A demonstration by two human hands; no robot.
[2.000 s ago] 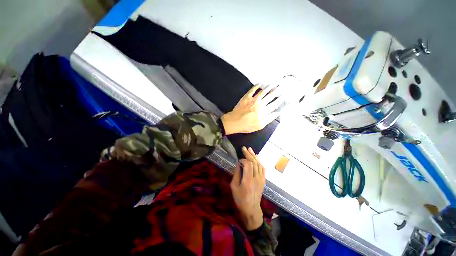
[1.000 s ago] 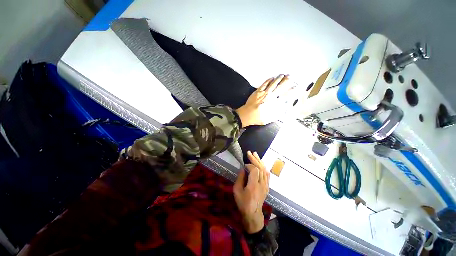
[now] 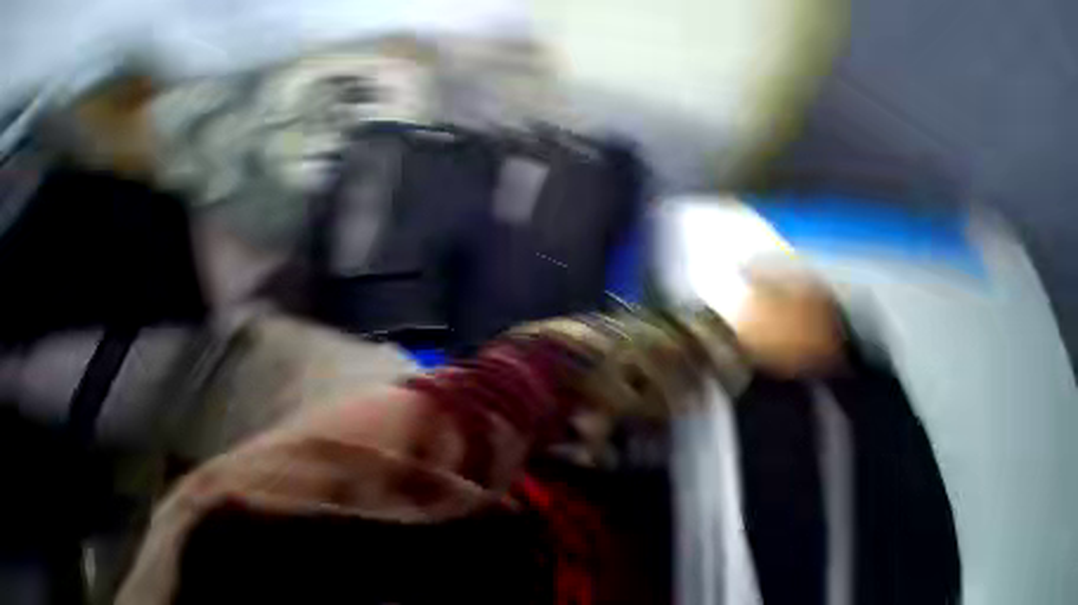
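The whole view is strongly blurred. My left hand point(image 3: 790, 321), at the end of a camouflage sleeve, is at the upper end of a dark cloth panel point(image 3: 893, 473) on the white table point(image 3: 1017, 402). Its fingers are too blurred to show whether they grip the cloth. A pale grey strip point(image 3: 837, 496) runs lengthwise along the dark panel. My right hand is not in view.
Blue tape point(image 3: 881, 231) crosses the table's far corner. A dark cloth pile point(image 3: 473, 236) with bright blue patches beside it lies left of the table. Blurred dark and pale shapes fill the far left; I cannot tell what they are.
The view has swung left, away from the sewing machine and scissors, which are out of the picture. My left hand is now near the blue-taped corner. My right hand has left the view.
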